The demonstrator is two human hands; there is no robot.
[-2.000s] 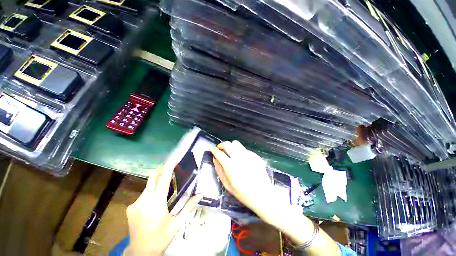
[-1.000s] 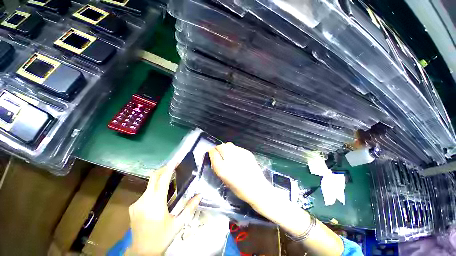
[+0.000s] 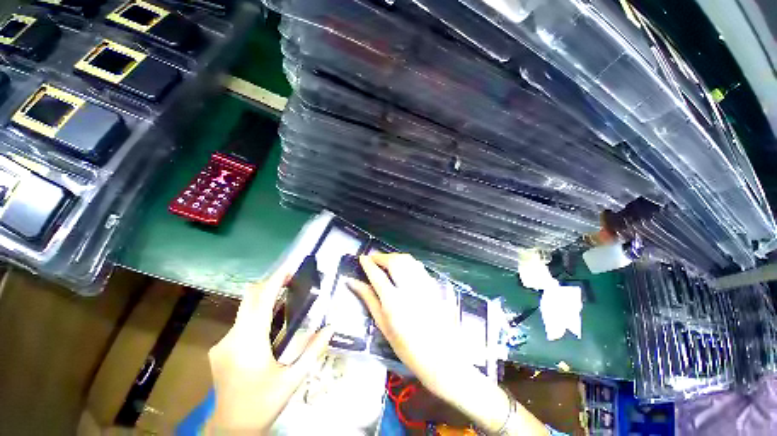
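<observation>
My left hand (image 3: 256,353) holds an open dark flip phone (image 3: 298,298) by its edges, above the bench's front edge. My right hand (image 3: 400,302) is just right of the phone, over the lens tray (image 3: 473,319), with its fingertips on a small dark piece (image 3: 351,268). The tray holds black-framed lenses with pale centres. The right palm hides part of the tray.
A red flip phone (image 3: 213,189) lies open on the green mat (image 3: 183,247). Closed phones (image 3: 85,128) sit in a clear tray at left. Stacked clear trays (image 3: 451,145) rise behind. White wipes (image 3: 561,310) lie at right. Cardboard boxes (image 3: 102,341) and a red coiled hose (image 3: 407,404) are below.
The held phone has tilted and moved slightly left and down, away from the right fingers. The right fingertips have spread a little. The whole view has shifted slightly.
</observation>
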